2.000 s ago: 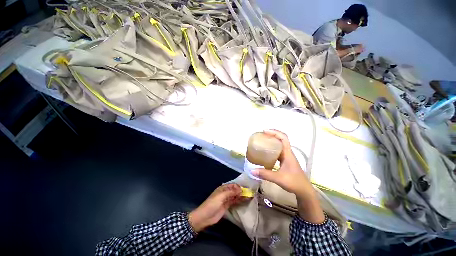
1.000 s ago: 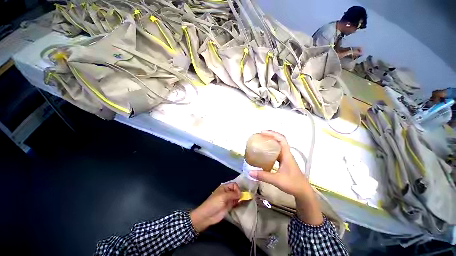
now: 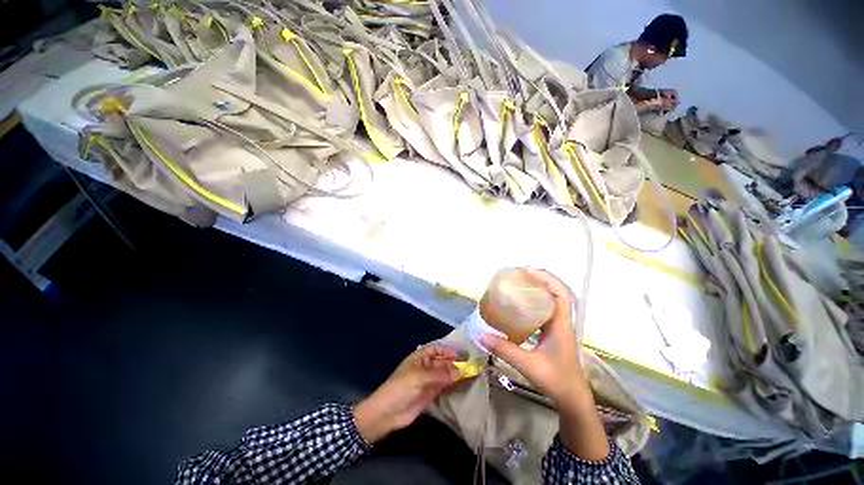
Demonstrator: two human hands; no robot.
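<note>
A beige unfinished handbag body (image 3: 512, 417) lies in my lap at the table's edge, with a zipper along its opening. My left hand (image 3: 417, 384) pinches a small yellow tab (image 3: 466, 368) at the bag's end. My right hand (image 3: 549, 350) holds a squeeze bottle (image 3: 516, 301) with amber-tan contents and a white band, tilted with its base up and its lower end over the bag near the yellow tab. The nozzle is hidden or too small to tell.
A white-covered table (image 3: 407, 227) runs across the view. Heaps of beige bags with yellow strips lie at the back left (image 3: 237, 123) and at the right (image 3: 758, 294). Another person (image 3: 621, 66) sits at the far side near an olive-green and tan board (image 3: 687, 175).
My right hand and the bottle have moved slightly to the right and down, and the bottle is tilted more. My left hand still pinches the yellow tab in nearly the same place.
</note>
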